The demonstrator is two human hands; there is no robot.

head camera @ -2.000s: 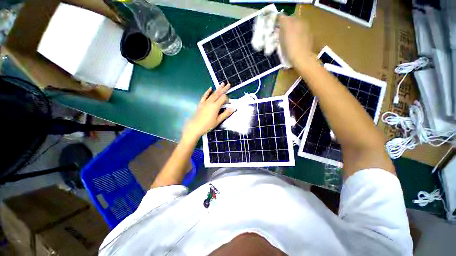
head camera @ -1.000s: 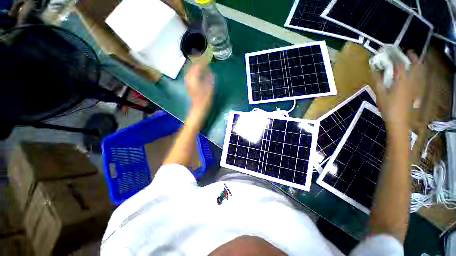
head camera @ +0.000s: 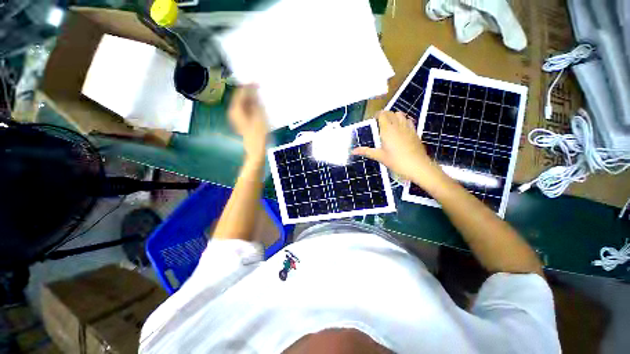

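A glossy solar panel (head camera: 335, 183) lies face up at the bench's near edge. My right hand (head camera: 404, 146) grips its upper right corner, thumb on the face and fingers beyond the edge. White sheets (head camera: 311, 59) cover the place beyond this panel; their left side is blurred. My left hand (head camera: 249, 117), also blurred, is at their lower left edge and appears to hold it; its fingertips are unclear. Two more panels overlap at the right, the upper one (head camera: 473, 128) face up. A crumpled off-white cloth (head camera: 483, 21) lies at the top right.
A carton (head camera: 65, 76) with a white sheet stack (head camera: 138, 79) is at the left. Beside it are a dark-lidded cup (head camera: 193, 79) and a yellow-capped bottle (head camera: 164, 12). Coiled white cables (head camera: 566, 162) lie at the right. A blue crate (head camera: 183, 242) and black fan (head camera: 48, 190) are lower left.
My left hand has moved from the cup area to the sheets, now over the far panel's place. My right hand has left the cloth at the top right and come to the near panel.
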